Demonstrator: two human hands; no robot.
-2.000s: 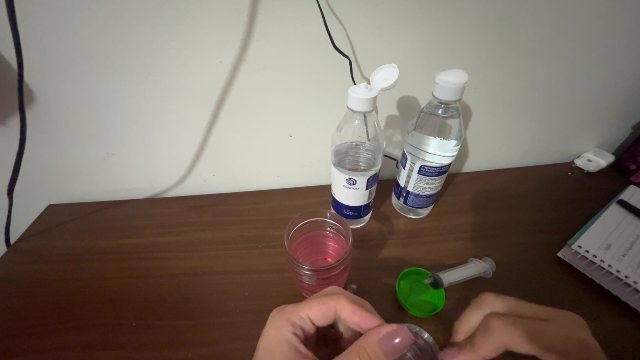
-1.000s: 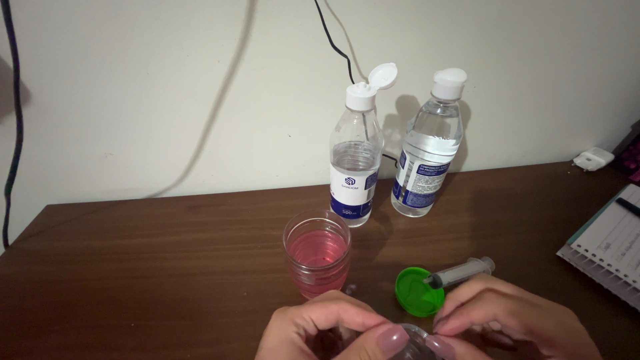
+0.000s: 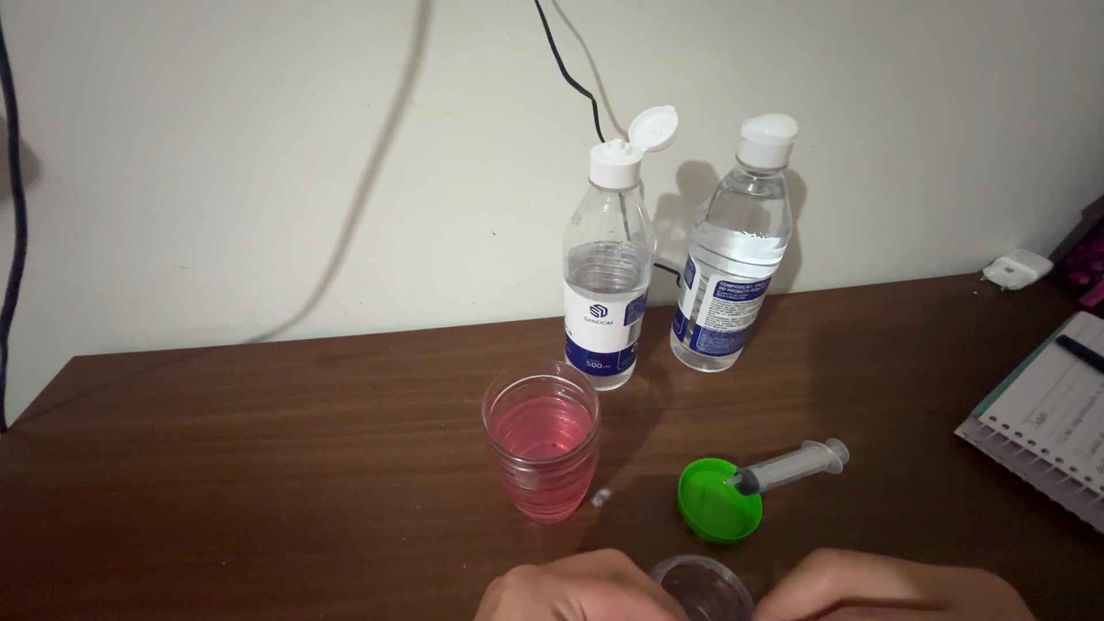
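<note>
At the bottom edge, my left hand [image 3: 578, 591] and my right hand [image 3: 888, 586] are on either side of a small clear round container [image 3: 705, 586]. Their fingertips are cut off by the frame, so their grip is hidden. Just above lies a green round lid [image 3: 718, 509], with the tip of a clear plastic syringe [image 3: 789, 467] resting on its rim. To the left stands a clear cup [image 3: 543, 448] of pink liquid. Behind it are a clear plastic bottle [image 3: 606, 267] with its flip cap raised and a fuller bottle [image 3: 733, 267] with its cap closed.
A spiral notebook [image 3: 1048, 414] with a dark pen [image 3: 1082, 352] on it lies at the right edge of the brown wooden table [image 3: 259, 448]. A white plug adapter [image 3: 1018, 269] sits at the back right. Black cables hang along the wall [image 3: 259, 155].
Both hands have moved lower in the view, and their fingertips, seen at the small container before, are now out of frame.
</note>
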